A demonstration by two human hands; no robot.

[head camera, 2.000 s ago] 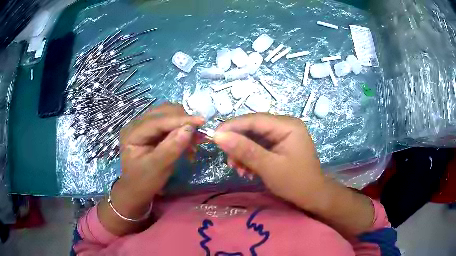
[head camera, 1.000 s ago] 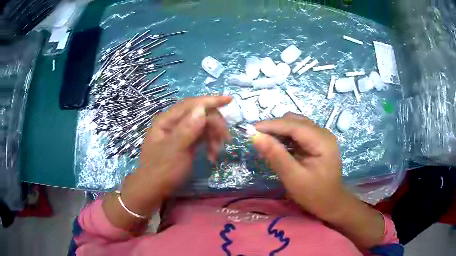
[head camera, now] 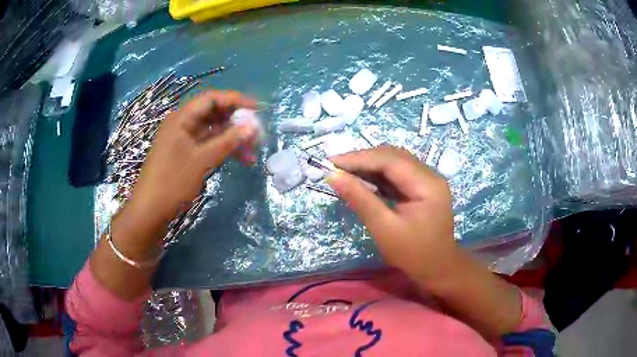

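My left hand is raised over the right side of the heap of metal rods and holds a white translucent cap between thumb and fingers. My right hand pinches a short thin metal rod whose dark end points up and left. The fingertips hide its other end. White caps and narrow white sleeves lie loose beyond and beside my right hand. A large white cap lies just left of the held rod.
Shiny clear film covers the green bench. A black flat rectangle lies left of the rods. A yellow bin shows at the far edge. A printed white slip lies at upper right, beside stacked clear trays.
My left hand has moved away from my right hand, to the left, and now has a white cap. My right hand still pinches the rod. The yellow bin has come into view.
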